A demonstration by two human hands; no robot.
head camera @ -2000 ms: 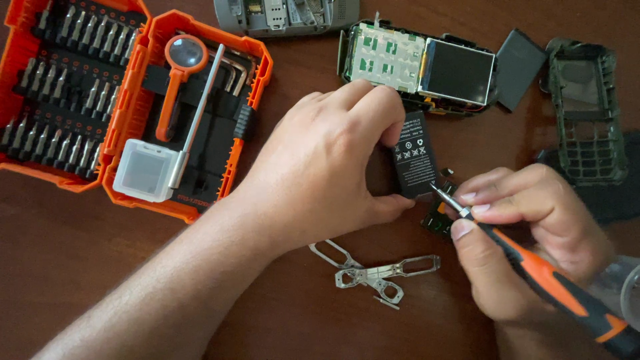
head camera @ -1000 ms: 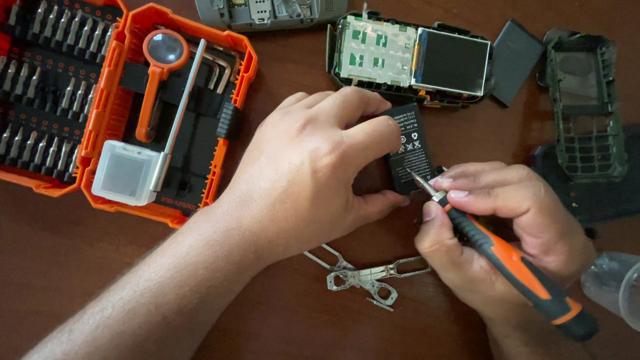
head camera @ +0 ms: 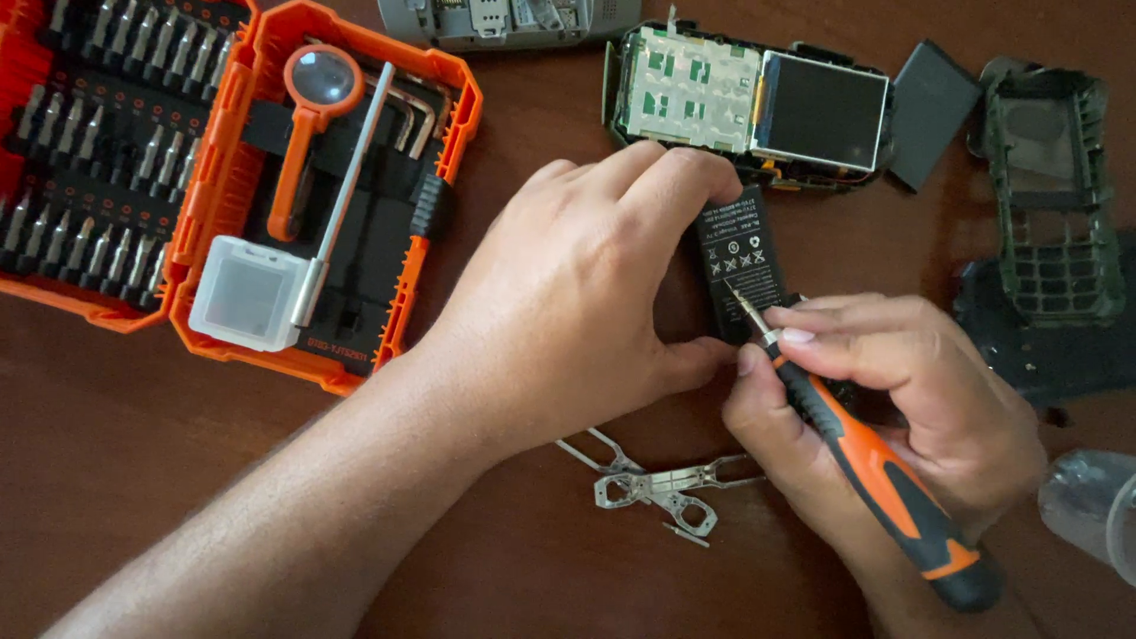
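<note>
My left hand (head camera: 586, 293) grips a flat black phone battery (head camera: 742, 253) by its ends, fingertips at the top and thumb near the bottom. White print covers the battery's face. In my right hand (head camera: 896, 399) is an orange and black precision screwdriver (head camera: 870, 453), its thin metal tip over the lower part of the printed face; whether it touches cannot be told. A small dark part lies partly hidden behind my right fingers. Below the hands rests a light metal-coloured frame (head camera: 666, 484) with crossed arms, a small pin beside it.
An orange bit case (head camera: 470, 98) with a magnifier (head camera: 311, 133) lies open at left. Behind are a grey device (head camera: 532, 22), an opened phone body with a screen (head camera: 821, 111), a dark flat block (head camera: 934, 115) and a green housing (head camera: 1056, 195). A clear cup (head camera: 1092, 506) stands at right.
The screwdriver in my right hand has swung to a steeper angle, and its tip has moved from the battery's lower edge onto the area over its printed face. My left hand keeps its grip.
</note>
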